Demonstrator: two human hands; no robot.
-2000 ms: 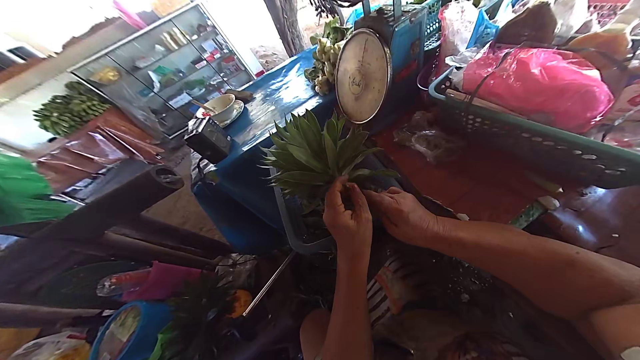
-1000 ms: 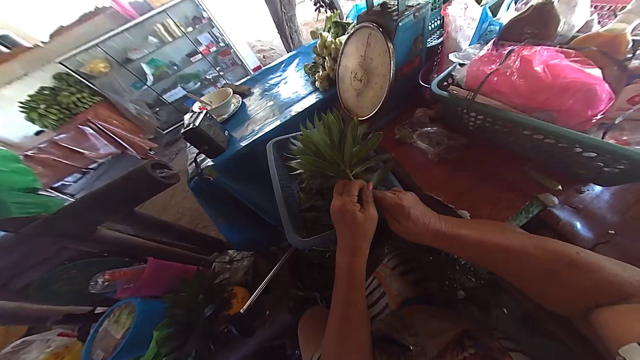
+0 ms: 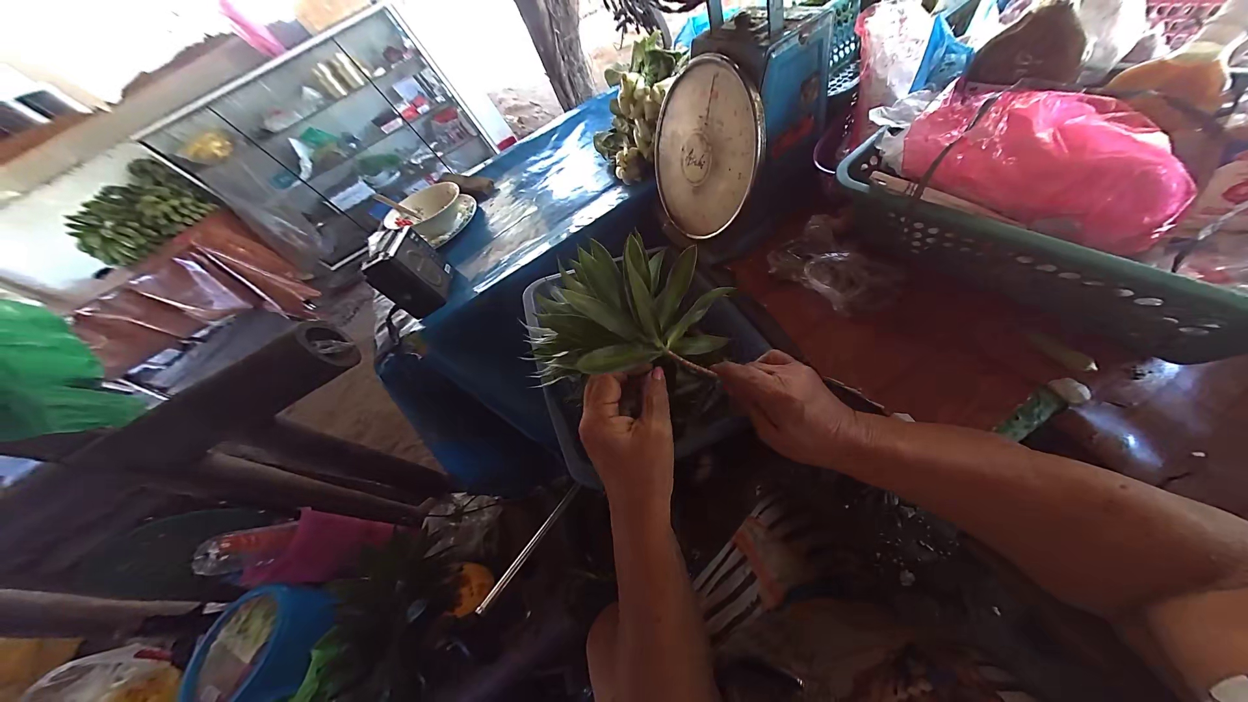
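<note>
Green pointed leaves (image 3: 624, 302) in a dense bunch rise over a grey plastic basin (image 3: 565, 429). At the bunch's near edge, my left hand (image 3: 629, 419) has thumb and finger pinched by the leaf bases. My right hand (image 3: 795, 405) grips the end of a thin leafy stem (image 3: 692, 365), whose leaves fan out toward the upper left. Whether the left fingers hold that stem or leaves of the bunch cannot be fully told. More dark leaves lie inside the basin, partly hidden by my hands.
Behind the basin stands a blue-covered table (image 3: 526, 214) with a bowl (image 3: 429, 207) and a dial scale (image 3: 710, 146). A green perforated basket (image 3: 1024, 253) holds a pink plastic bag (image 3: 1053, 166) at right. Dark beams (image 3: 195, 400) run along the left.
My right hand has moved right, away from the left hand, and a stem now shows between them. The leaves spread wider than one second ago.
</note>
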